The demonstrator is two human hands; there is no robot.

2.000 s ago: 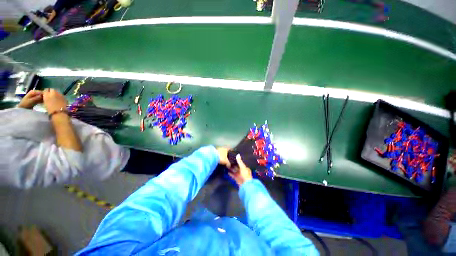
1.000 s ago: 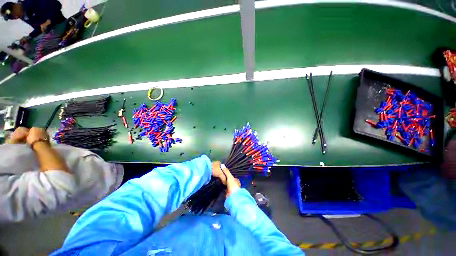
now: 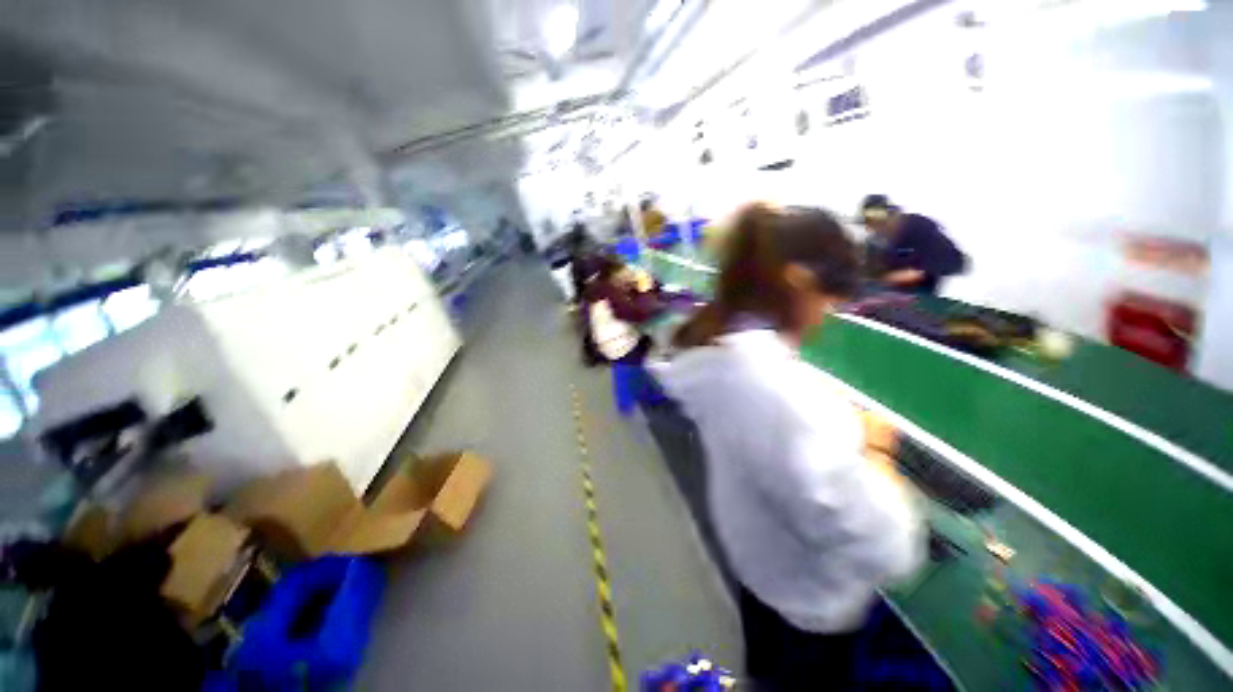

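Note:
Neither of my hands shows in the frame. A small cluster of blue ends with pale tips [image 3: 687, 673] is cut off by the bottom edge, left of the bench; what holds it is hidden. The loose pile of red-and-blue end pieces [image 3: 1082, 638] lies on the green bench [image 3: 947, 625] at the lower right. The picture is blurred.
A person in a white top [image 3: 798, 473] works at the bench close by on the right. Other people are farther along. The aisle floor has a yellow-black line [image 3: 590, 514]. Open cardboard boxes [image 3: 318, 507], a blue bin [image 3: 318, 622] and a large white cabinet [image 3: 311, 358] are at left.
The view has swung left and up from the bench to the aisle. My hands, the bundle's black leads, and the black tray have left the picture.

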